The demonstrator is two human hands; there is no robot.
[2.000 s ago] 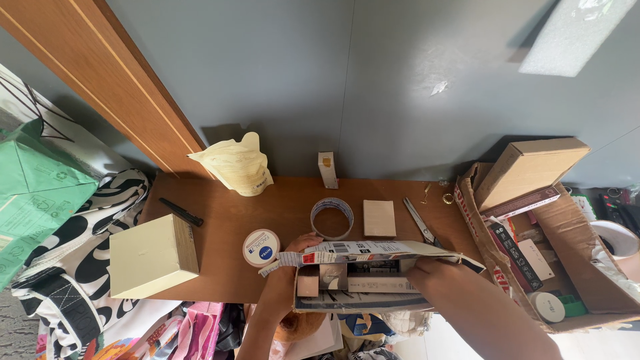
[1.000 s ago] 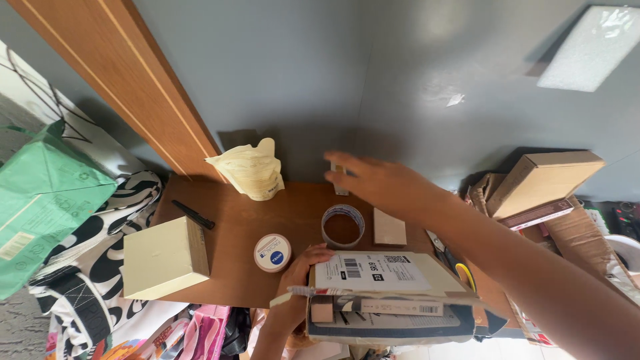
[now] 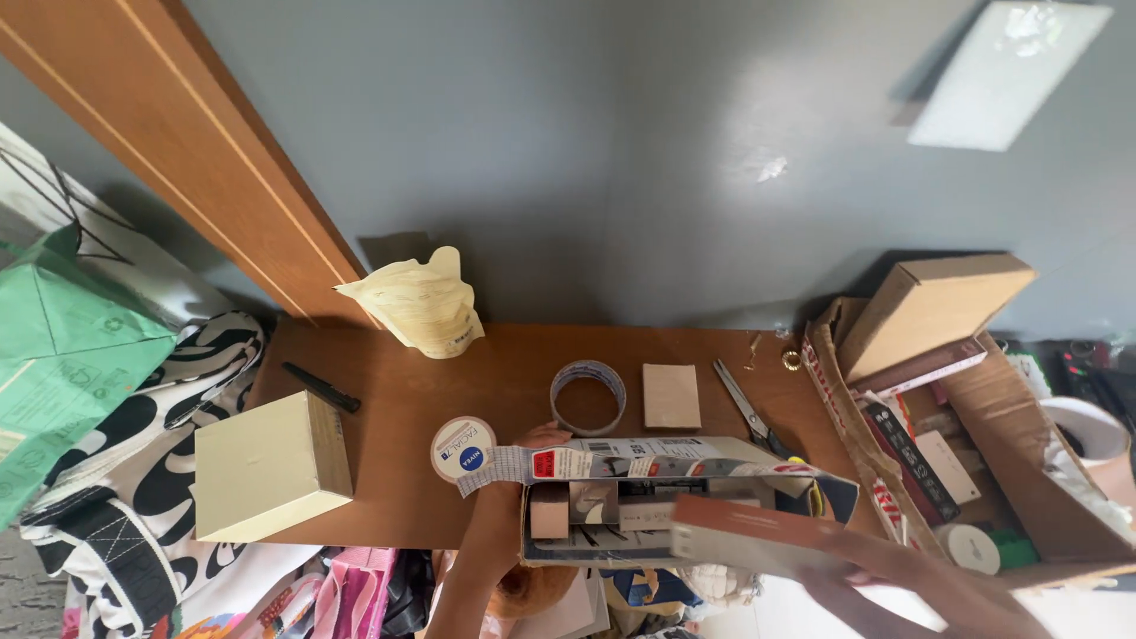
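My left hand [image 3: 543, 437] lies on the back left side of an open cardboard box [image 3: 692, 457] at the table's front edge, steadying it. Several small cartons are inside, among them a pink one [image 3: 550, 515]. My right hand [image 3: 856, 559] grips a flat reddish-brown and white box [image 3: 754, 537], blurred, over the front right of the open box. Behind the open box are a roll of tape [image 3: 587, 397], a small beige box [image 3: 671, 397] and scissors [image 3: 747, 408], their handles partly hidden. A round Nivea container [image 3: 464, 448] stands to the left.
The brown table [image 3: 390, 515] also holds a cream box [image 3: 266, 466], a black pen-like object [image 3: 321, 387] and a cream paper pouch [image 3: 422, 302] by the wall. At right, a large carton [image 3: 843, 417] holds several boxes. A green bag [image 3: 71, 364] and patterned fabric are at left.
My right hand has moved from near the wall to the front right and now holds the flat box. The small upright box seen by the wall two seconds ago is gone from there.
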